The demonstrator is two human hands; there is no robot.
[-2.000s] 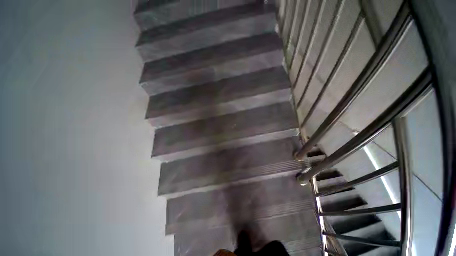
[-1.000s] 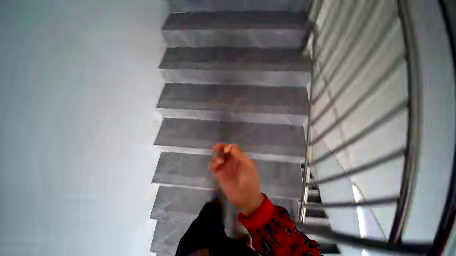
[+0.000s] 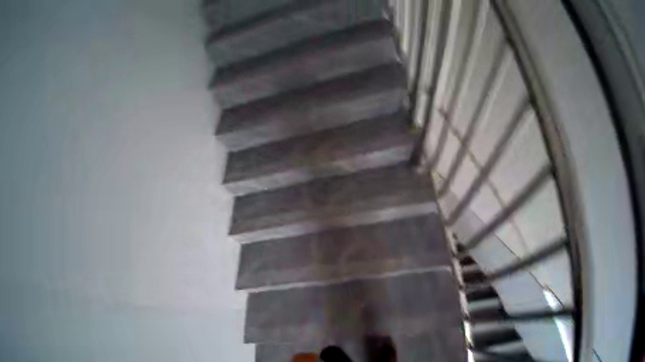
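Note:
Grey stone-look stairs run up through the middle of the head view, in front of me. A metal stair handrail with parallel bars stands along their right side. Neither of my hands can be made out. At the bottom edge there are small dark shapes and an orange patch, cut off by the frame and too blurred to name. The whole view is blurred.
A plain pale wall borders the stairs on the left. Beyond the rail at the lower right, another dark flight of steps shows through the bars. A pale wall surface with thin joint lines lies behind the rail.
One second ago a hand with a red patterned sleeve was over the steps at the lower middle; it is now out of view. The view has tilted and the steps slant.

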